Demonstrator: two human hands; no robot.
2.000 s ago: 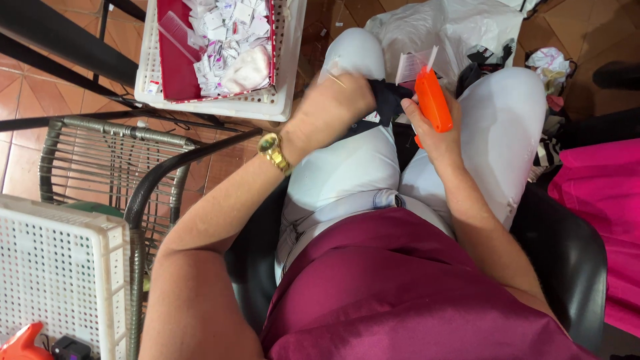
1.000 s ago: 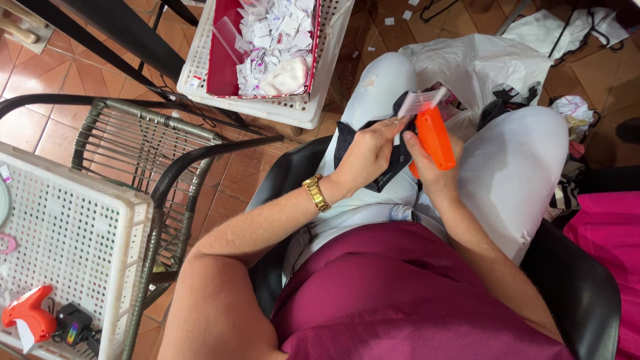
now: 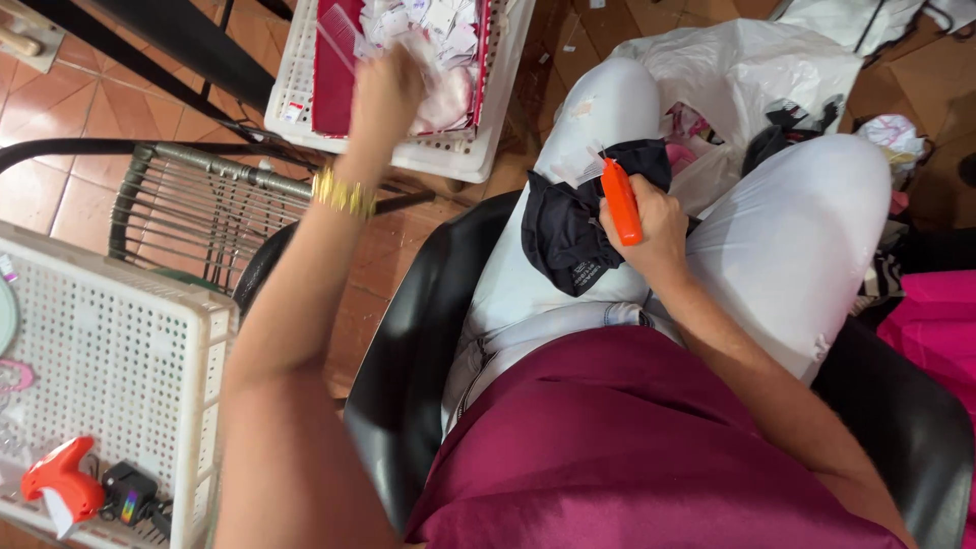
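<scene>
My right hand [image 3: 646, 229] is closed around an orange tagging gun [image 3: 621, 202], its needle pointing away from me over my lap. Under and beside that hand a black garment [image 3: 568, 229] lies across my thigh, with a clear and white tag [image 3: 578, 166] near the needle. My left hand [image 3: 389, 91], blurred and wearing a gold watch [image 3: 343, 192] at the wrist, is over the near part of a red box [image 3: 332, 84] filled with white paper tags [image 3: 455, 30]. Its fingertips are hard to make out, so whether it holds anything cannot be told.
The box stands on an upturned white plastic crate [image 3: 488, 145]. At left are a corded chair [image 3: 191, 206] and a perforated white crate [image 3: 107, 335] holding another orange tagging gun [image 3: 65, 480] and a black device [image 3: 128, 492]. A plastic bag [image 3: 732, 69] with garments lies beyond my knees.
My left hand has left the black garment at my lap and moved over to the red box. The orange gun stays in my right hand. The view has shifted.
</scene>
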